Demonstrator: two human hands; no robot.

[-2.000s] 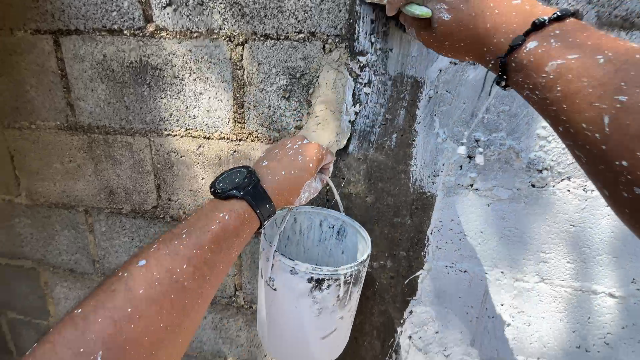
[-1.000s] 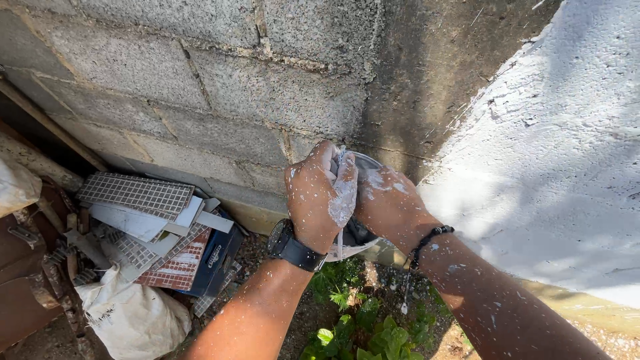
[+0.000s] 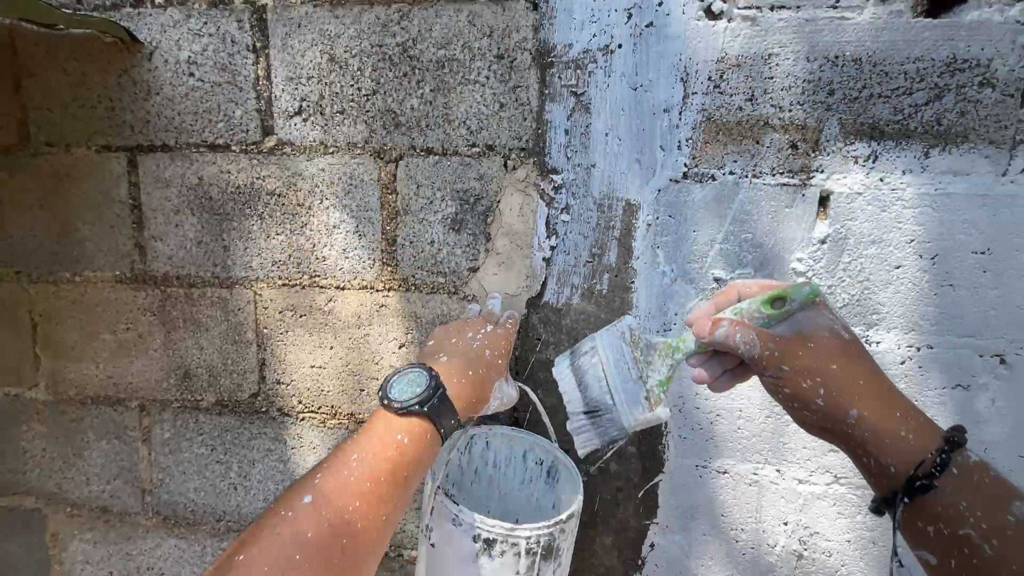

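My left hand [image 3: 472, 356], with a black watch on the wrist, holds the wire handle of a paint-smeared plastic bucket [image 3: 504, 512], its fingers at the concrete block wall. White paint streaks the bucket's inside; its bottom is out of view. In my right hand [image 3: 752, 344] is the green, paint-covered handle of a wide paintbrush [image 3: 612, 384]. The brush's bristles, coated white, point left, above and right of the bucket, in front of the dark column strip. White paint specks cover both forearms.
Bare grey blocks [image 3: 264, 216] fill the left side. A rough mortar patch [image 3: 512, 232] borders the dark strip [image 3: 608, 496], whose upper part bears streaky white paint [image 3: 616, 96]. White-painted wall [image 3: 912, 264] lies on the right, with a small hole near its middle.
The view has swung up from the ground to the wall. Both hands, close together at the bucket a second ago, are now apart, and the brush shows fully in my right hand.
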